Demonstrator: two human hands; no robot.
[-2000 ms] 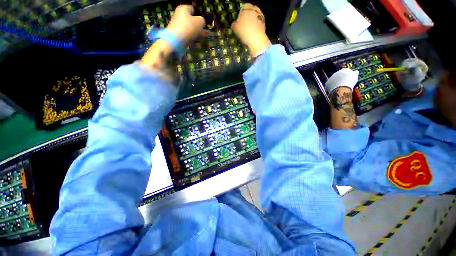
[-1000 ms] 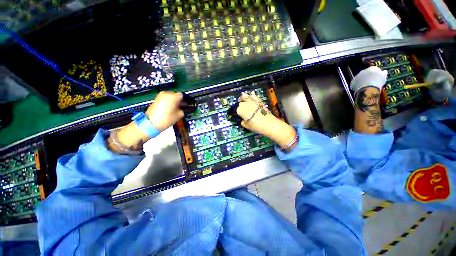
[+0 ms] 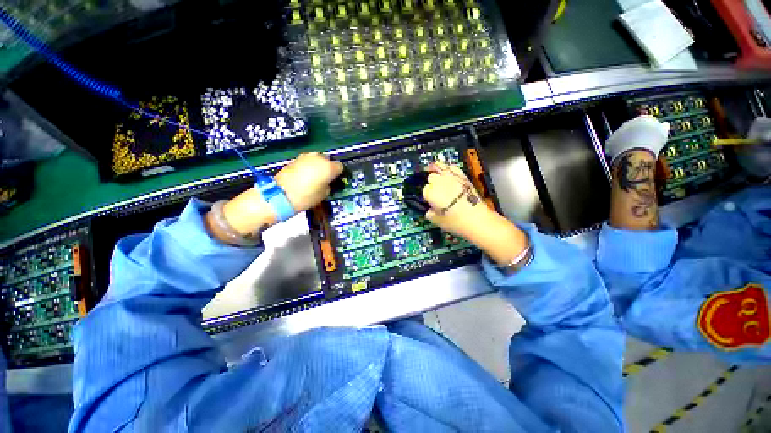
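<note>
The black carrier with orange end bars (image 3: 328, 252) lies on the conveyor in front of me, holding rows of green circuit boards (image 3: 363, 230). My left hand (image 3: 306, 181), with a light blue wrist strap (image 3: 276, 199), is over the carrier's upper left corner, fingers curled; its fingertips are small and I cannot tell whether they hold a part. My right hand (image 3: 450, 196) is bent over the upper middle-right boards, with black finger coverings at its fingertips; whether it holds a part is hidden.
Behind the conveyor are a black bin with yellow parts (image 3: 152, 139) and white parts (image 3: 254, 118), and a clear tray of yellow-topped parts (image 3: 397, 51). Another carrier (image 3: 42, 292) is at left. A neighbour's white-gloved hand (image 3: 636, 135) is over a carrier (image 3: 689, 139) at right.
Both hands have come down from the clear tray to the carrier. Since one second ago, they have shifted only slightly in the picture, with the whole view moving a little right.
</note>
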